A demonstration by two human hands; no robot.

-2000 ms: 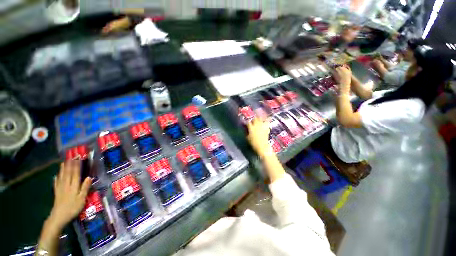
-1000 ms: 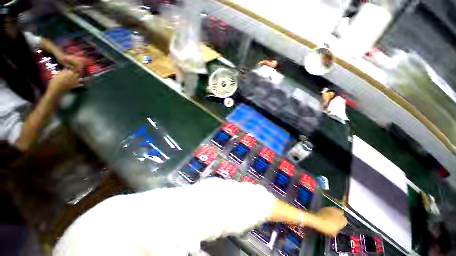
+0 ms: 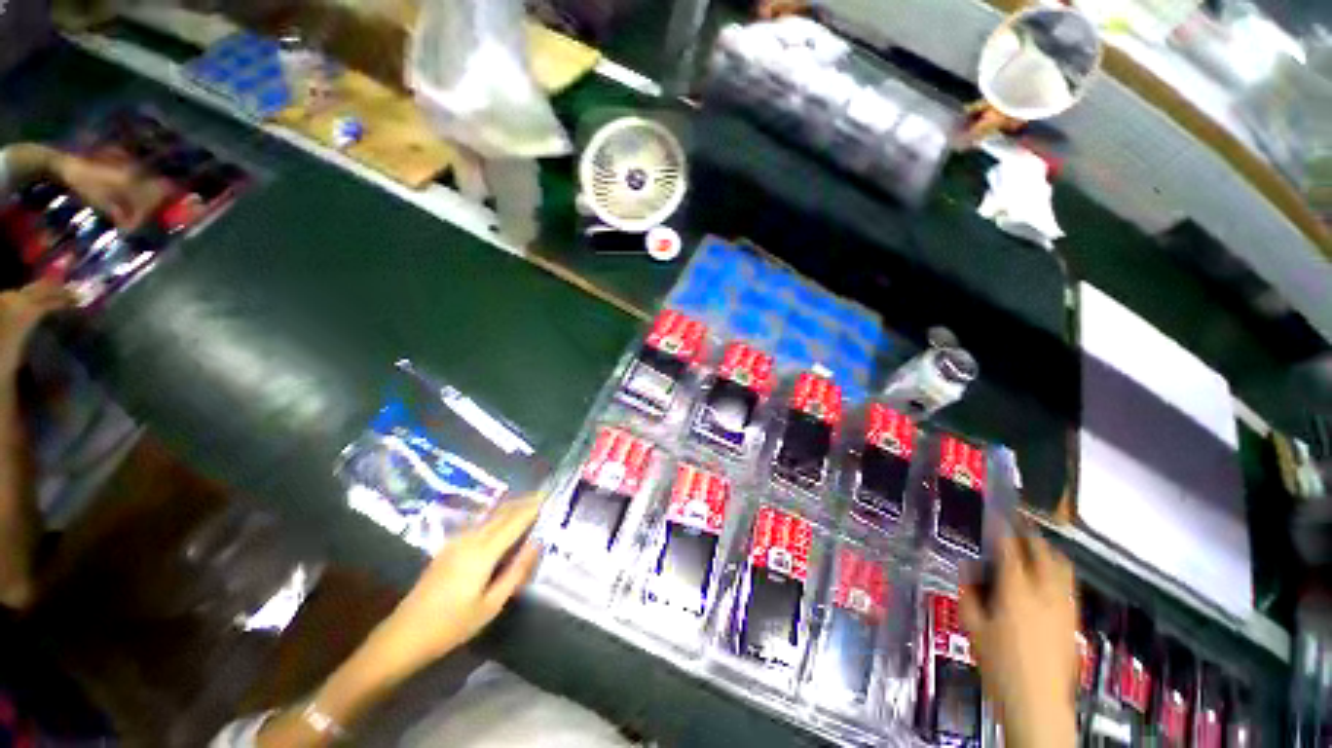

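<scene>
A clear blister tray (image 3: pixel 592 592) lies at a slant in front of me, with two rows of red-and-black display modules (image 3: pixel 782 592). Their screens look black or grey, with no blue print visible. My left hand (image 3: pixel 471 563) grips the tray's left front corner. My right hand (image 3: pixel 1030 628) is at the tray's right end, with its fingers on the edge; it is blurred and partly covers a module there.
Crinkled clear film with blue bits (image 3: pixel 424 475) lies left of the tray. Behind it are a blue-marked sheet (image 3: pixel 774 314), a dispenser bottle (image 3: pixel 935 373) and a small fan (image 3: pixel 633 173). White paper (image 3: pixel 1161 439) and more modules (image 3: pixel 1176 687) lie right. Another worker's hands (image 3: pixel 110 190) are far left.
The modules in front show black screens where blue ones showed before. My left hand has come into view at the tray's left corner. My right hand has moved back from the right-hand modules to the tray's end.
</scene>
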